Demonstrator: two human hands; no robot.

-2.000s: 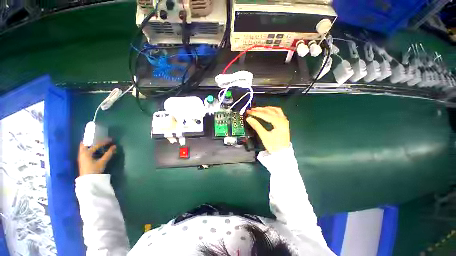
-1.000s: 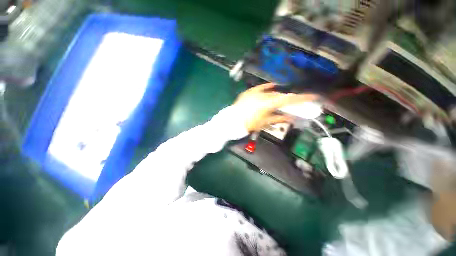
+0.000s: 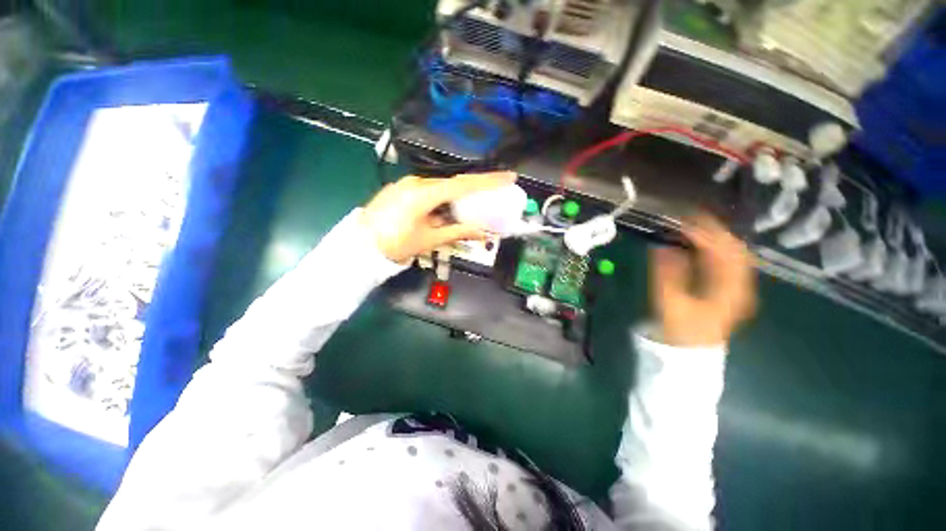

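Note:
My left hand (image 3: 420, 213) is closed around a white power adapter (image 3: 496, 207) over the cream test socket (image 3: 479, 250). The adapter's white cord bundle (image 3: 590, 234) lies above the green circuit boards (image 3: 550, 272), with a loose end pointing up. My right hand (image 3: 705, 282) is blurred, to the right of the boards, its fingers bent; whether it holds anything cannot be told. The dark fixture base (image 3: 508, 330) carries a red switch (image 3: 439, 295) at its front left.
A blue bin (image 3: 230, 135) with white cords is at the left. A vented cream box (image 3: 508, 57) and a cream meter (image 3: 664, 112) stand at the rear, with a red lead (image 3: 607, 141) and blue wires (image 3: 472, 119). White adapters (image 3: 842, 249) hang along the right rail.
My left hand has moved from the left side to the socket and grips an adapter there. My right hand has moved away from the boards' right edge. The view has turned.

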